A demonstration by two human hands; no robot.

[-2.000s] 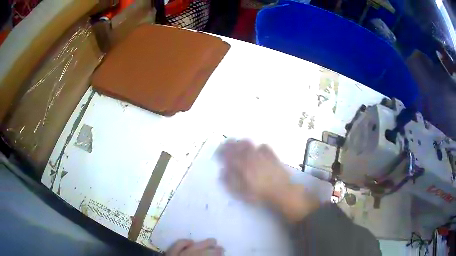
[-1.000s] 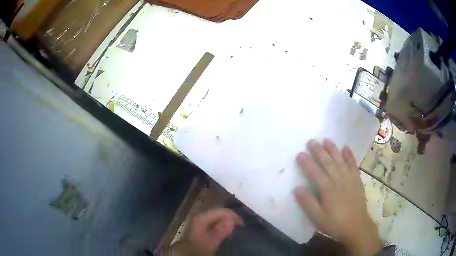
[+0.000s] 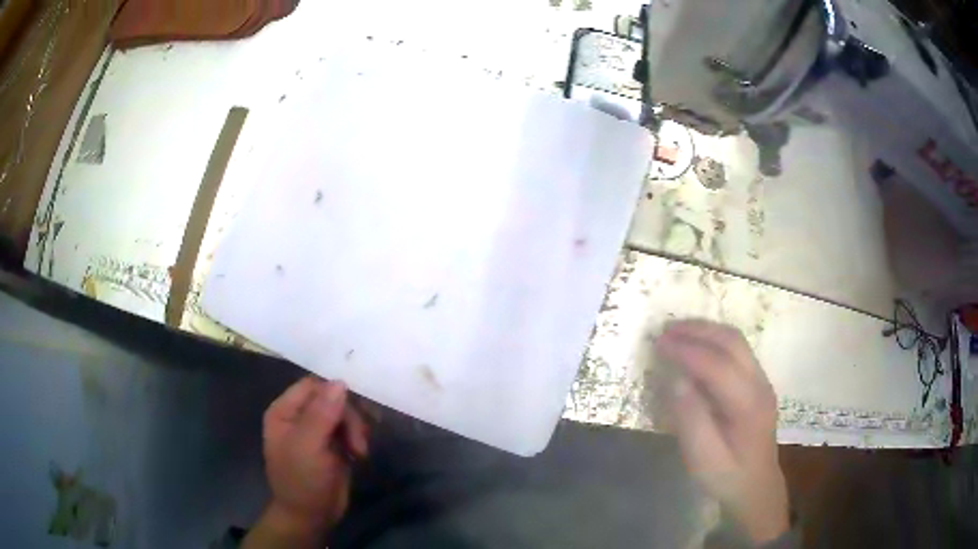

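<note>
A large white sheet (image 3: pixel 429 236) with rounded corners and small dark specks lies on the stained white table (image 3: pixel 686 300), its front corner past the table edge. My left hand (image 3: pixel 311 445) is at the sheet's front left edge with its fingers curled; whether it pinches the edge I cannot tell. My right hand (image 3: pixel 724 413) is blurred, off the sheet to its right, over the table's front part, with nothing seen in it. The sewing machine head (image 3: pixel 729 54) stands at the upper right, just beyond the sheet's right corner.
Stacked brown panels (image 3: pixel 198 16) lie at the top left, cut off by the frame. A dark strip (image 3: pixel 209 214) lies left of the sheet. Eyeglasses or tangled wire (image 3: pixel 917 343) lie at the right. Plastic-wrapped cardboard (image 3: pixel 43 97) stands at the far left.
My right hand has moved off the sheet to the table at its right. My left hand has come up to the sheet's front edge. The camera view has shifted right.
</note>
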